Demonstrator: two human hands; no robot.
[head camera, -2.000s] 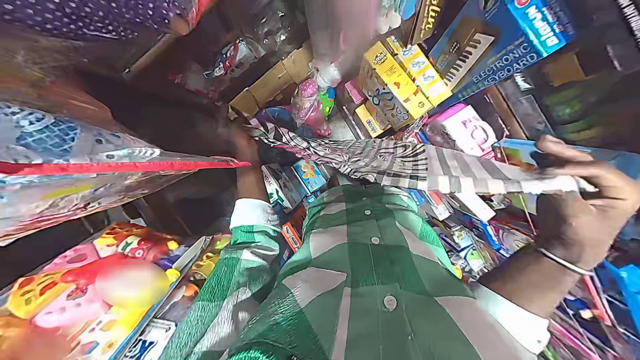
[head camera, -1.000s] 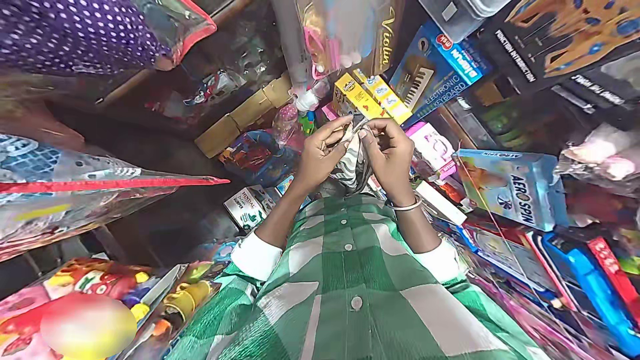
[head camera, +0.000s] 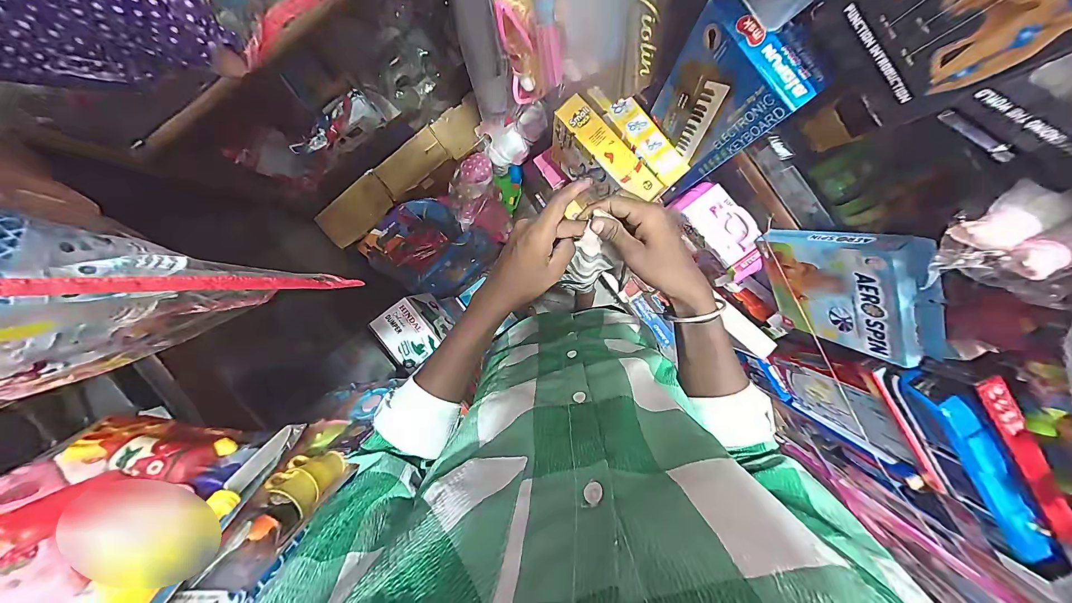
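Note:
Both of my hands meet in front of my chest, above the green and white checked shirt. Between them hangs a bunched black and white patterned cloth. My left hand pinches its upper edge with thumb and fingers. Close beside it, my right hand, with a metal bangle at the wrist, has thumb and forefinger closed on the same edge. The cloth's lower part drops behind the shirt front and is partly hidden. Just beyond my hands are yellow printed boxes.
An electronic keyboard box leans at the upper right, with a blue toy box below it. Cardboard cartons and a small white toy box stand left of my hands. Plastic-wrapped goods with a red edge jut in from the left.
Two seconds ago the cloth was stretched wide between my spread hands. My hands have come together, and the cloth is now bunched between them. Since one second ago they have stayed close together.

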